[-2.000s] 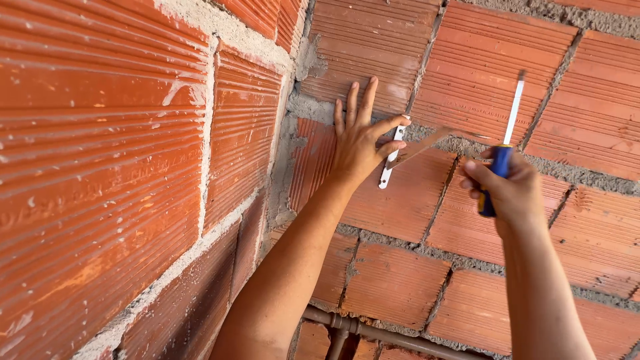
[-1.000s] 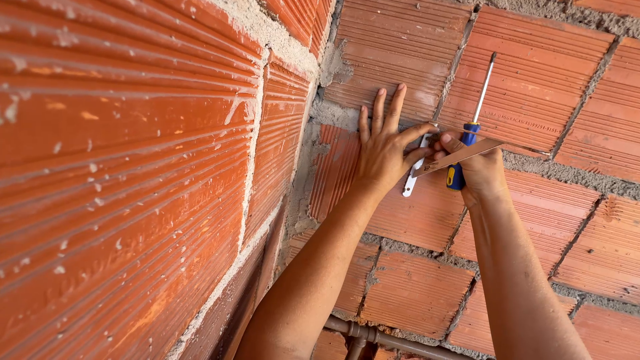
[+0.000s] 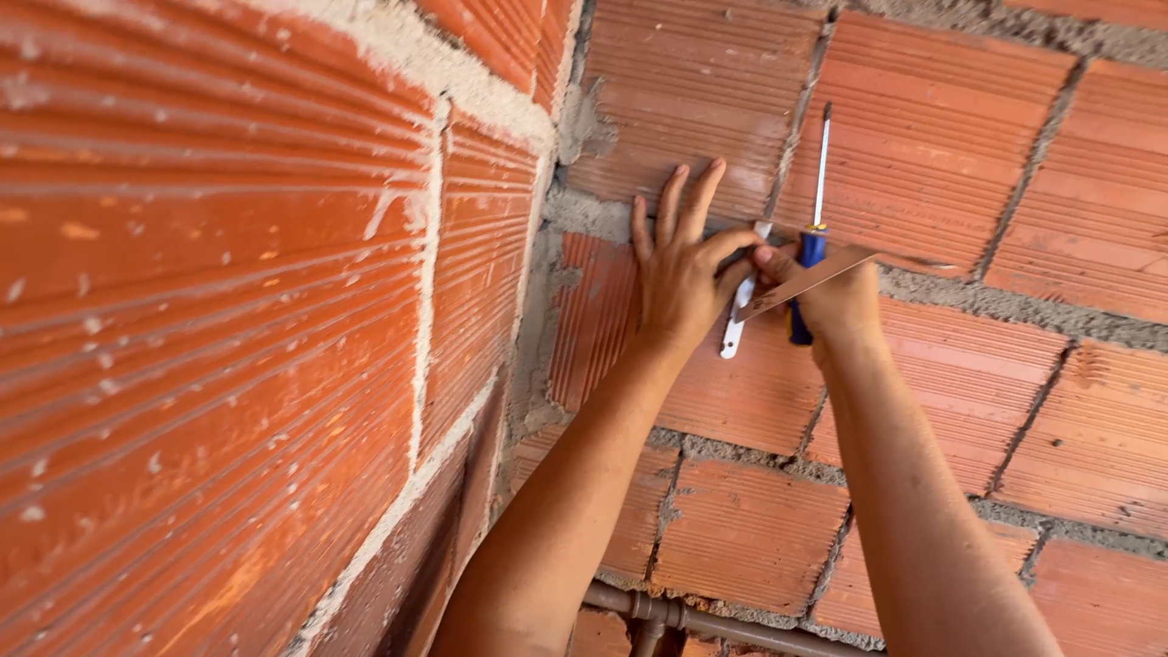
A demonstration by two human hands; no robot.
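Note:
My left hand (image 3: 684, 274) lies on the brick wall near the corner, its fingers spread upward and its thumb and index finger at a white metal bracket (image 3: 733, 330) with holes. The bracket stands slightly tilted against the wall. In my right hand (image 3: 839, 297) is a screwdriver (image 3: 810, 260) with a blue and yellow handle, its shaft pointing up. My right fingertips meet the left ones at the bracket. A flat brown strip (image 3: 808, 281), perhaps the bracket's other arm, sticks out across my right hand; its exact join is hidden.
A wall of ribbed hollow clay bricks (image 3: 958, 137) with rough mortar joints faces me. Another brick wall (image 3: 228, 274) runs close along the left and meets it in a corner. Low down, a brown pipe (image 3: 730, 628) with a branch fitting crosses the wall.
My right hand, with the screwdriver, has moved left from beside the bracket to my left fingertips. The left hand remains at the bracket. The view has shifted somewhat.

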